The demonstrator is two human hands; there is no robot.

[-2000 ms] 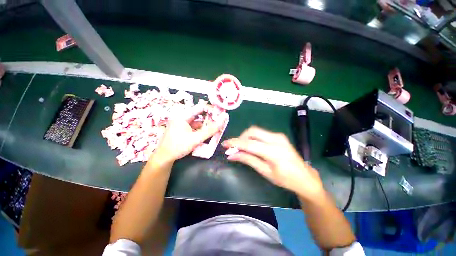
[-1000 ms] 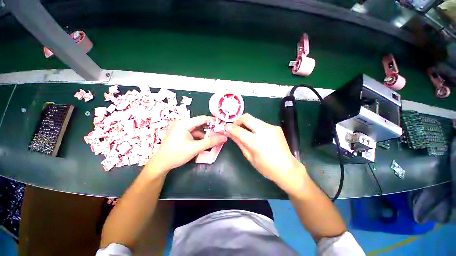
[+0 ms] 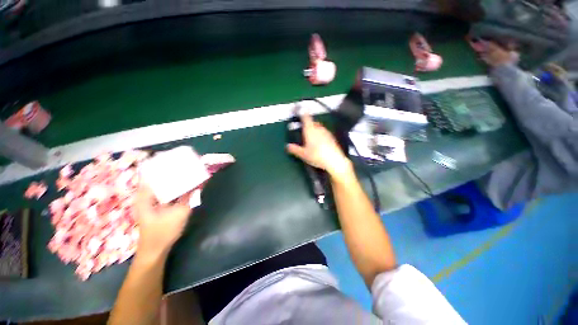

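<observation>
My left hand (image 3: 160, 222) holds a pink handheld fan (image 3: 174, 172) above the bench, at the right edge of a loose pile of small pink plastic parts (image 3: 95, 212). The fan's pale closed side faces up, and its handle points right. My right hand (image 3: 320, 147) is over the black electric screwdriver (image 3: 318, 184), thumb and fingers spread. The screwdriver lies on the bench with its metal tip towards me. The image is blurred, and firm contact between my right hand and the screwdriver cannot be made out.
The screw feeder (image 3: 390, 105) stands right of the screwdriver, with green circuit boards (image 3: 469, 111) beyond it. Pink fans (image 3: 322, 71) lie on the belt. A dark parts tray (image 3: 12, 244) is at far left. Another person's grey sleeve (image 3: 529, 108) reaches in at right.
My right hand has left the fan and moved right to the screwdriver. My left hand has moved the fan left, turning its pale side up. The view has swung to the right.
</observation>
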